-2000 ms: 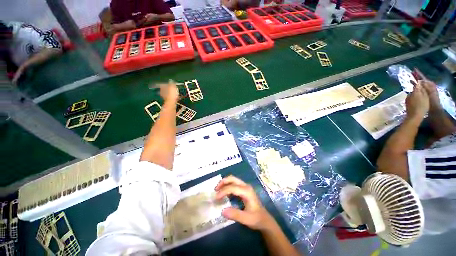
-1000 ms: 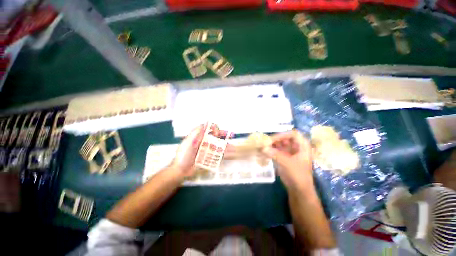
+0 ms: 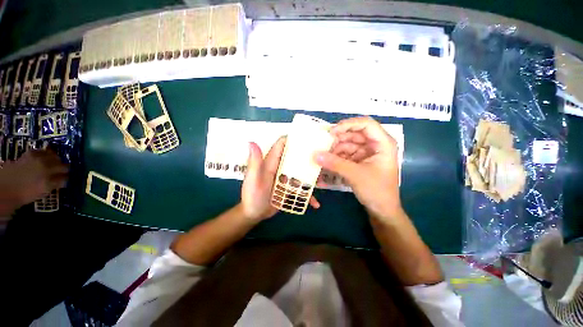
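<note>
My left hand (image 3: 259,182) holds a gold-beige phone front housing (image 3: 294,193) upright at the centre, its keypad holes toward me. My right hand (image 3: 367,159) pinches a pale adhesive piece (image 3: 305,144) that covers the housing's upper part; the screen window does not show. The fingertips touch the piece's right edge. Whether it is stuck down I cannot tell. A white adhesive sheet (image 3: 224,144) lies under both hands, partly hidden by them.
Loose housings (image 3: 110,191) lie at left, beside a black blister tray (image 3: 73,118) with another person's hand over it. A tan-topped sheet stack (image 3: 160,41) and white liner sheets (image 3: 351,76) lie behind. Peeled papers (image 3: 495,163) lie on a clear bag (image 3: 511,223); a fan (image 3: 566,287) is at right.
The view has tilted down toward the bench. Both hands have come together at the housing. The pale piece now covers the upper part of the housing, where red was showing before.
</note>
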